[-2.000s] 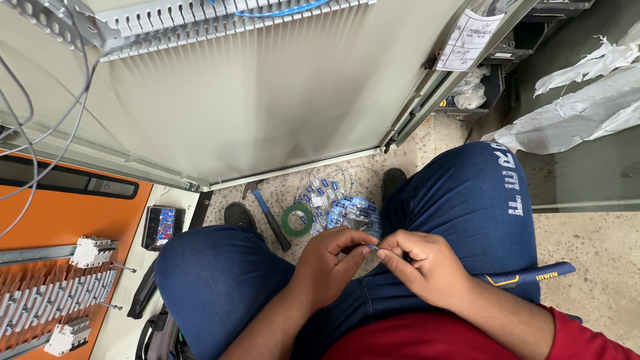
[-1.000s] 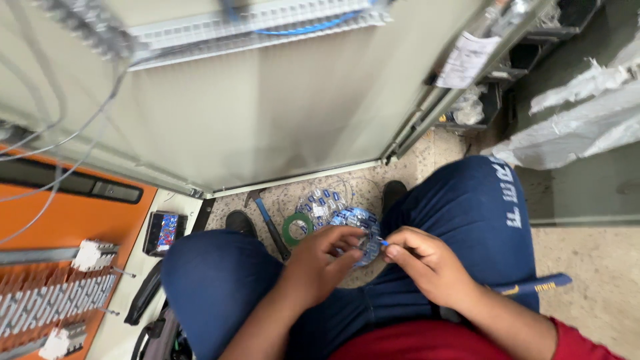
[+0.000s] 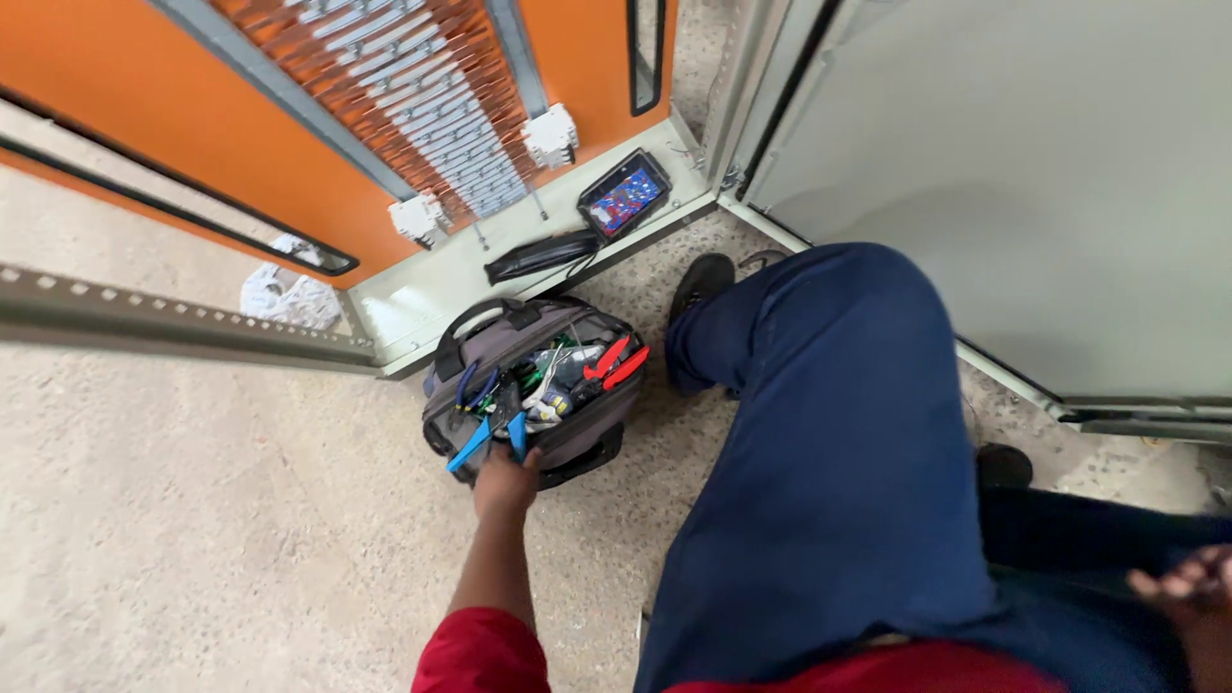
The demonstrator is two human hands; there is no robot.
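My left hand reaches to the near side of an open grey tool bag on the floor, at a pair of blue-handled pliers. Whether its fingers are closed on them cannot be made out. Red-handled pliers, dark blue-handled pliers and other tools lie in the bag. At the right edge my right hand is blurred and partly cut off, over my lap; what it holds cannot be told.
Behind the bag stands a cabinet frame with an orange panel. On its base lie a black tray of small red and blue pieces and a black pouch. A grey cabinet panel stands at right, beyond my knee.
The view has swung far left to the tool bag. My left hand has left my right hand, which it was beside over my lap, and is now at the bag.
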